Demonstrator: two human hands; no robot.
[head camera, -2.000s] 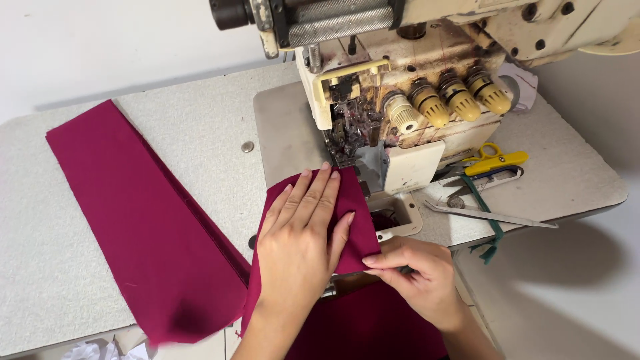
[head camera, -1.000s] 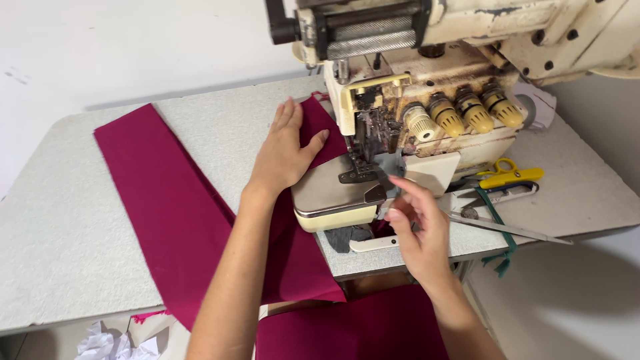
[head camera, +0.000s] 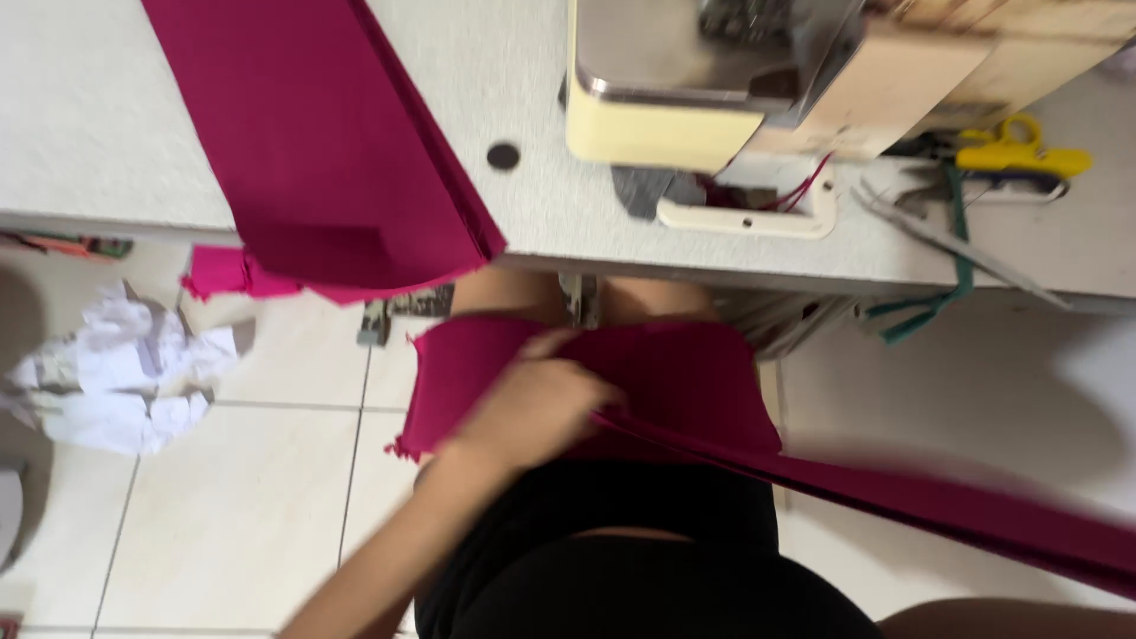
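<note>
My left hand (head camera: 541, 404), blurred by motion, is over my lap and grips the end of a long magenta fabric strip (head camera: 852, 484). That strip stretches away to the right edge of the view. Under it, more magenta fabric (head camera: 683, 373) lies across my thighs. Another folded magenta panel (head camera: 302, 124) rests on the table at the left, its lower end over the front edge. My right hand is out of view. The overlock sewing machine (head camera: 666, 124) stands at the top, with dark red threads (head camera: 808, 186) by its lower opening.
Yellow-handled thread snips (head camera: 1025, 160), metal tweezers (head camera: 967, 248) and a teal fabric tie (head camera: 963, 222) are at the right of the table (head camera: 550, 235). Crumpled white scraps (head camera: 133, 373) lie on the tiled floor at the left, and a small magenta piece (head camera: 222, 271) shows below the table edge.
The view has tilted down toward my lap. My left hand has left the cloth beside the machine and is at my lap, on a fabric strip. My right hand has gone out of view.
</note>
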